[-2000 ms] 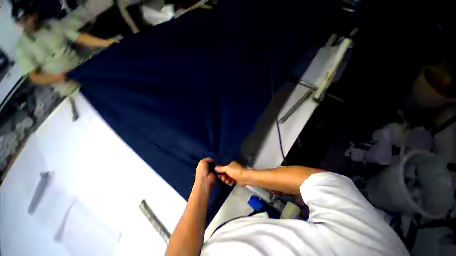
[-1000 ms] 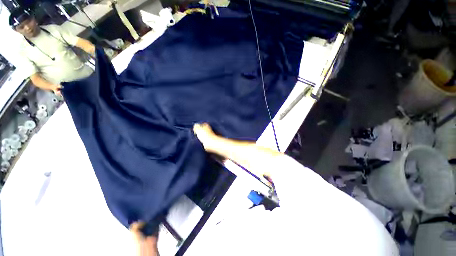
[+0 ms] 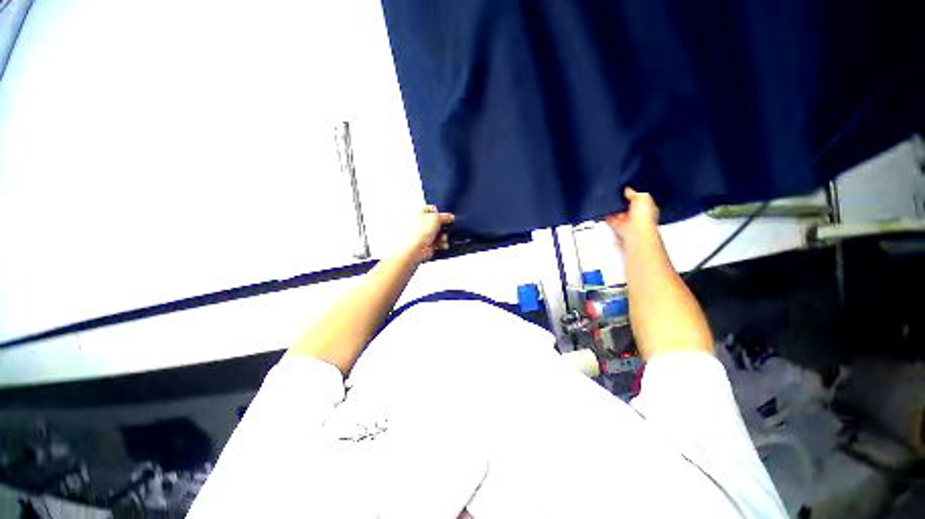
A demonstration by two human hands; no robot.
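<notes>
A navy fabric ply (image 3: 568, 112) hangs over the table from the top, its near edge held between my two hands. My left hand (image 3: 434, 231) grips its near left corner beside the white paper. My right hand (image 3: 635, 211) grips the near edge further right. The fabric has soft vertical folds. The near end of the guide rail (image 3: 560, 274) shows below the fabric, between two blue blocks. The end cutter (image 3: 612, 329) sits there by my right forearm, with its cream handle (image 3: 580, 362). The rest of the rail is hidden.
White marker paper (image 3: 203, 152) covers the left side, with a metal bar (image 3: 352, 188) on it. A dark lay edge (image 3: 203, 298) runs along the table's near side. A grey rod (image 3: 771, 211) and a black cord (image 3: 732, 237) are at right. Scraps lie on the floor.
My view has turned down to the near edge. My hands, earlier wide apart with the fabric bunched, now hold its near edge straighter. The other person is out of view.
</notes>
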